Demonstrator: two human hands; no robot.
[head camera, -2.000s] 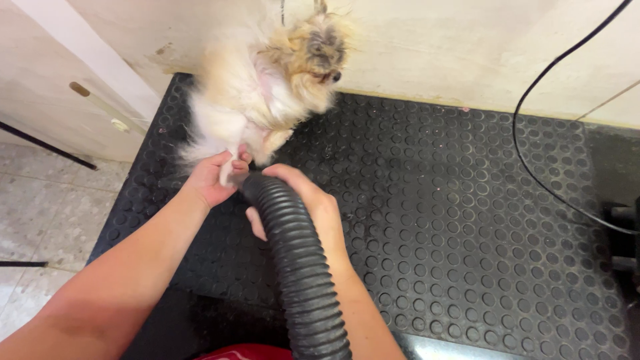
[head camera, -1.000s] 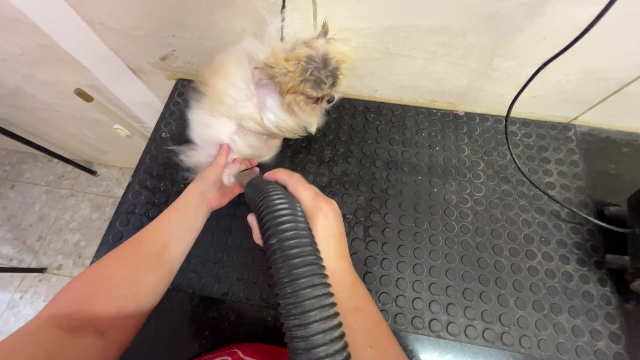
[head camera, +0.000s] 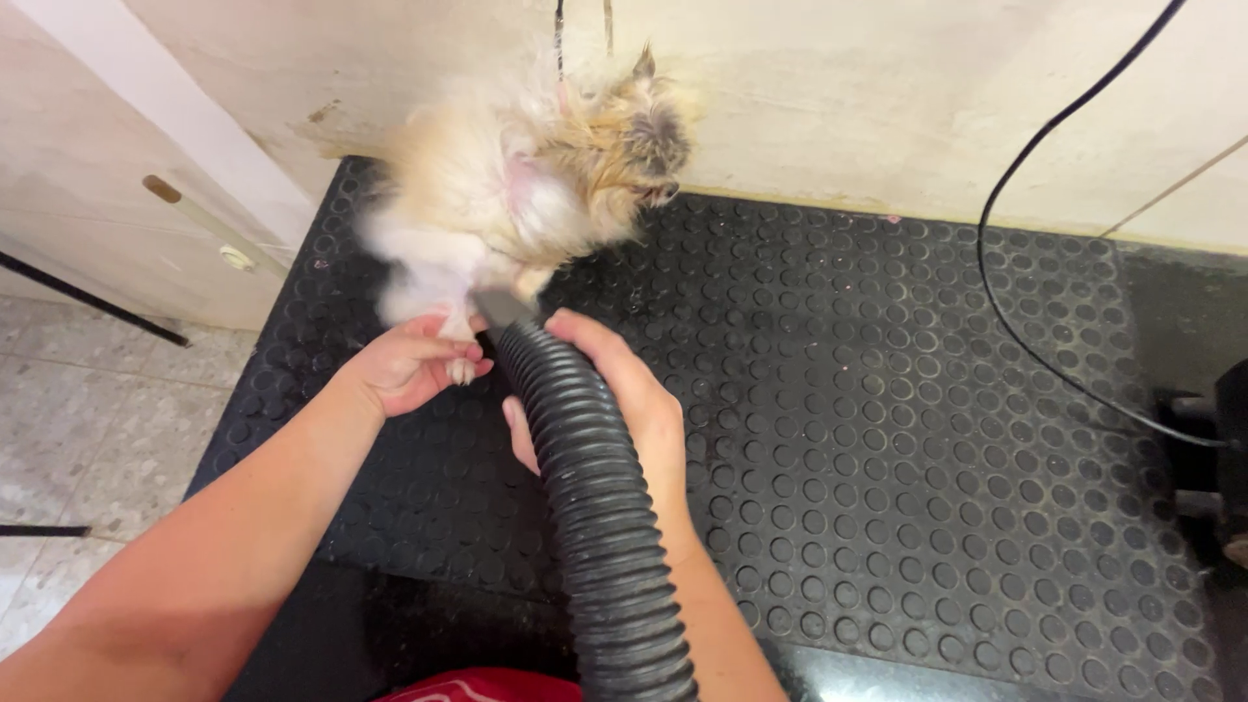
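A small cream and tan long-haired dog (head camera: 546, 185) is on a black rubber mat with raised round studs (head camera: 858, 390), close to the wall, its head turned to the right. My left hand (head camera: 419, 366) holds one of its legs (head camera: 458, 336) near the paw, which shows between thumb and fingers. My right hand (head camera: 624, 390) is wrapped around the front end of a black ribbed dryer hose (head camera: 595, 487). The blurred nozzle (head camera: 502, 307) points at the fur just above the held leg. Part of my right fingers is hidden behind the hose.
The pale wall (head camera: 829, 107) runs along the mat's back edge. A black cable (head camera: 990, 214) curves down at the right to a dark device (head camera: 1230, 448) at the frame's edge. A thin dark cord (head camera: 559, 39) hangs behind the dog. Tiled floor (head camera: 97, 419) shows at the left.
The dog's held leg now shows stretched down, with the paw visible in my left hand. The nozzle has moved up from the paw toward the upper leg.
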